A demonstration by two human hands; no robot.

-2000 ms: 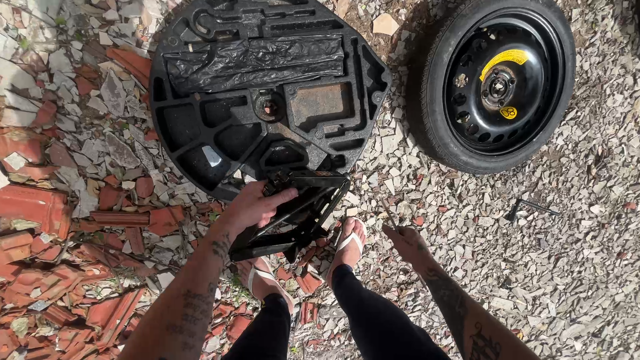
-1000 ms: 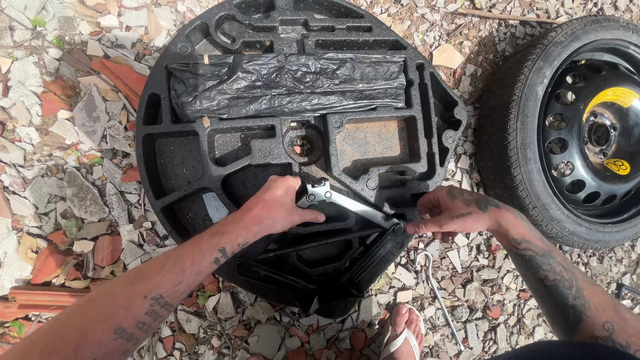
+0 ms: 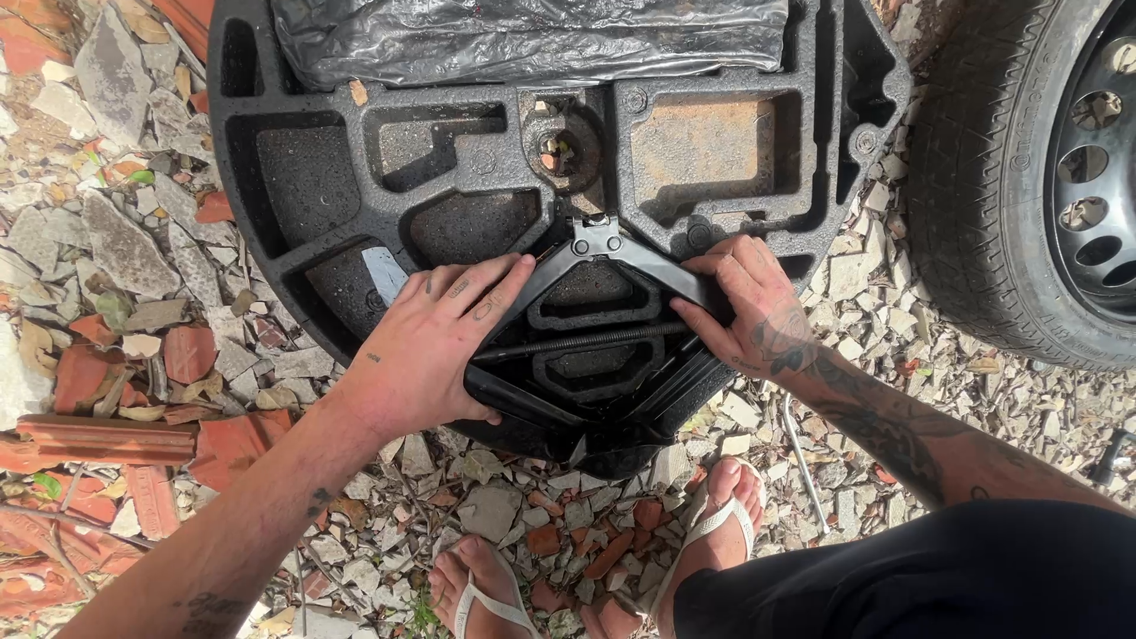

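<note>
A black scissor jack point(image 3: 652, 266) lies in the lower part of a round black foam tool tray point(image 3: 479, 160), its arms spread into a diamond with the threaded screw running across. My left hand point(image 3: 435, 342) grips the jack's left corner, fingers over the upper arm. My right hand point(image 3: 745, 306) holds the right corner, thumb and fingers around the arm. The jack's metal saddle points to the tray's central hole, and its base is at the tray's near edge. A folded black plastic bag point(image 3: 532, 40) lies across the tray's far side.
The spare wheel point(image 3: 985, 177) lies at the right. A thin metal rod point(image 3: 803, 466) and a dark tool point(image 3: 1109, 457) are on the gravel. Broken red tiles point(image 3: 106, 439) cover the left ground. My sandalled feet stand below the tray.
The jack was held above the ground near the tray; now it lies spread in the tray's lower part. My right hand, empty at first, has come onto it. The view has moved closer.
</note>
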